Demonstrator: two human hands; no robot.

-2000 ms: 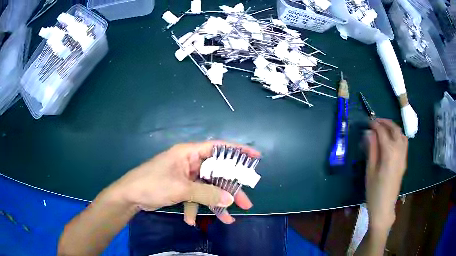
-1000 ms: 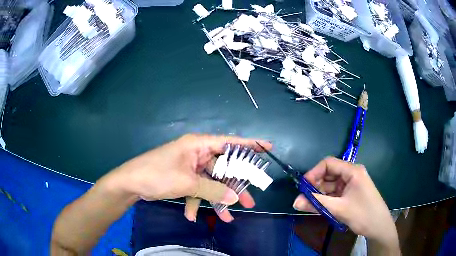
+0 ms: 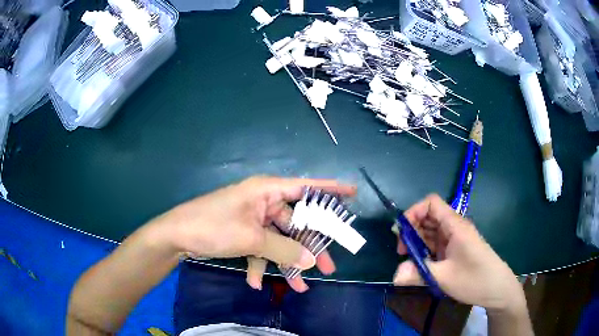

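Note:
My left hand [image 3: 243,223] holds a fanned bundle of tagged metal pins [image 3: 322,223] near the bench's front edge. The white tags lie side by side and the pin ends point up and away. My right hand [image 3: 453,259] holds a dark blue-handled tool with a thin dark tip, the needle-nose pliers [image 3: 412,239]. Its tip points up and left, apart from the bundle. A blue pen-like tool with a tan collar [image 3: 467,170] lies on the bench behind my right hand, which partly hides its lower end.
A tangled heap of tagged pins [image 3: 368,65] lies at the back. A clear box of aligned pins [image 3: 111,65] stands back left. Plastic bins [image 3: 440,33] with tagged parts stand back right. A white wrapped bundle [image 3: 537,118] and clear cases [image 3: 589,203] are at the right.
My right hand has picked up the pliers from the right of the bench and brought them near the bundle. Since a second ago their tip has moved slightly away from the bundle.

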